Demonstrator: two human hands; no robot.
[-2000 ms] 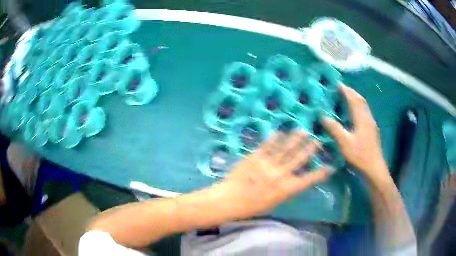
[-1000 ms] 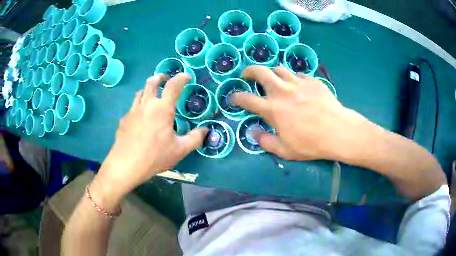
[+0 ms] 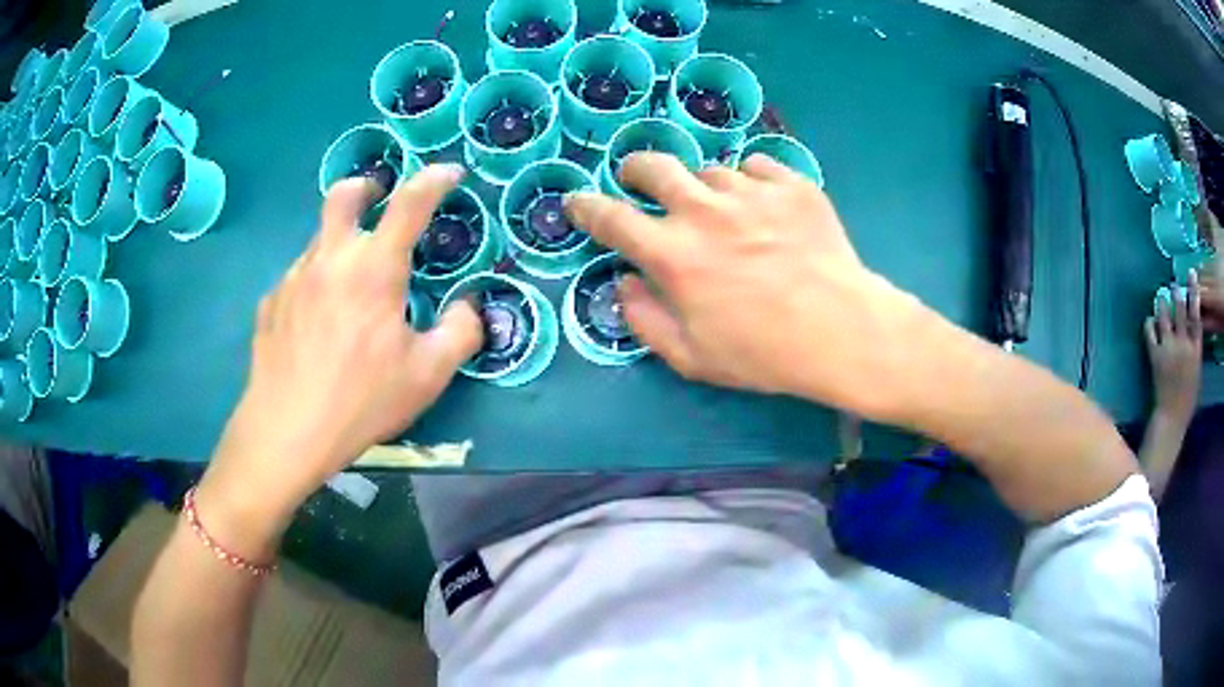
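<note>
Turquoise fan housings with dark motors (image 3: 510,121) stand upright in a close group on the bench in front of me. My left hand (image 3: 342,322) is on the group's left side, its thumb at the rim of the front left housing (image 3: 499,326) and its fingers over housings behind. My right hand (image 3: 745,275) is on the right side, its thumb in the front right housing (image 3: 597,311) and its fingers over those behind. Both hands grip housings with fingers spread; the fingers and palms hide some rims.
More housings (image 3: 101,195) stand at the left. A black electric screwdriver (image 3: 1009,215) with a cord lies at the right. Beyond it are a few housings (image 3: 1172,226) and another person's hand (image 3: 1176,342). A tape strip (image 3: 416,455) is at the near edge, above a carton (image 3: 289,631).
Since two seconds ago, both hands have shifted to opposite sides of the group. Over the last second, the view has shifted right and down; the hands keep nearly the same hold.
</note>
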